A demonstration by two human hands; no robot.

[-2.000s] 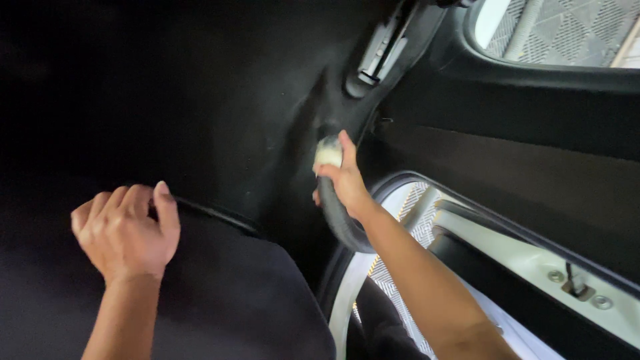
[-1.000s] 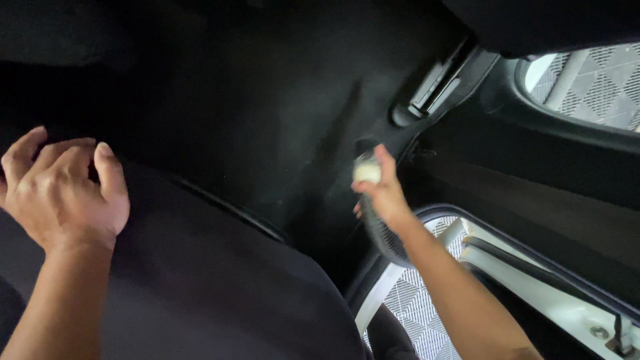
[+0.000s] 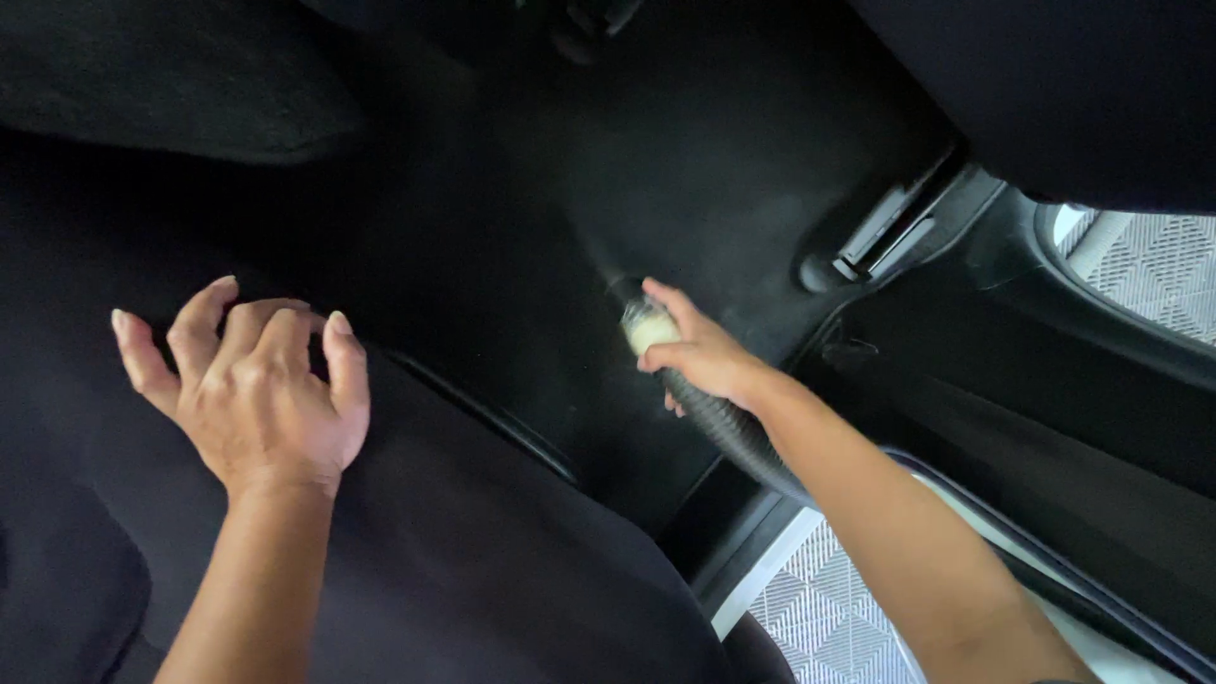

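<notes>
My right hand (image 3: 698, 351) is closed around the end of a ribbed black vacuum hose (image 3: 727, 427), at a pale taped collar (image 3: 654, 328). The hose's dark tip meets the black car floor (image 3: 532, 285); whether it touches is hard to tell. From my hand the hose runs down to the right, partly behind my forearm. My left hand (image 3: 266, 394) rests back up, fingers spread and bent, on the dark seat cushion (image 3: 456, 532) at the left, with nothing held in it.
A metal seat rail (image 3: 883, 233) lies on the floor at upper right, below a dark seat (image 3: 1073, 95). The open door panel (image 3: 1045, 446) fills the right side. Past the door sill (image 3: 760, 570) shows patterned grey tile flooring (image 3: 826, 608). Another dark seat part (image 3: 171, 85) is at upper left.
The view has shifted, with more of the seats at the top now in sight. My right hand keeps hold of the hose, its tip now farther from the seat rail.
</notes>
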